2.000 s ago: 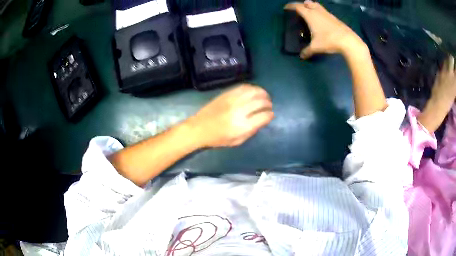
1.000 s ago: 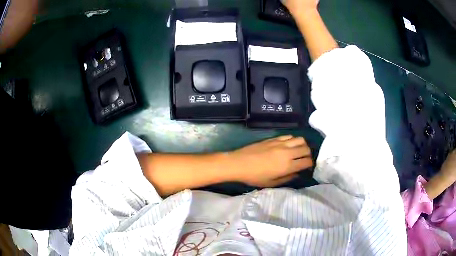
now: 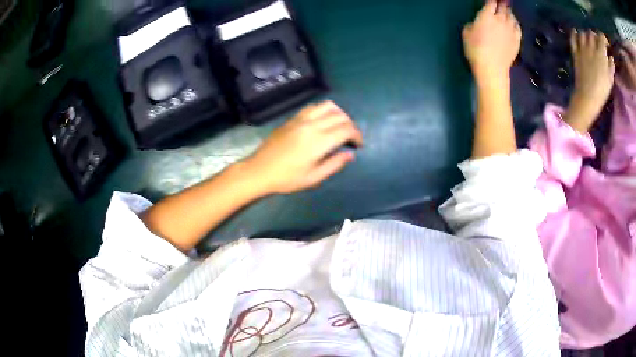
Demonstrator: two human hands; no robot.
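Observation:
Two stacks of black packaging trays lie side by side on the bench; the left stack (image 3: 167, 84) is larger, the right stack (image 3: 268, 66) smaller. Each top tray shows a rounded dark pad, small white icons and a white strip. A filled tray (image 3: 82, 143) with a shiny part lies at the left. My left hand (image 3: 307, 150) is below the right stack, fingers curled; whether it holds something small is unclear. My right hand (image 3: 492, 38) is at the edge of the pile of black inserts (image 3: 547, 63), its fingertips near the top of the picture; its grip is hidden.
The dark green bench (image 3: 404, 90) lies under everything. At the right, a coworker in pink sleeves (image 3: 568, 139) has a hand (image 3: 593, 70) over the insert pile. Another black tray (image 3: 50, 31) is at the top left.
My right hand has come back from the far side to the insert pile at the right. The view has turned, so the stacks sit further left. My left hand stays curled near the stacks.

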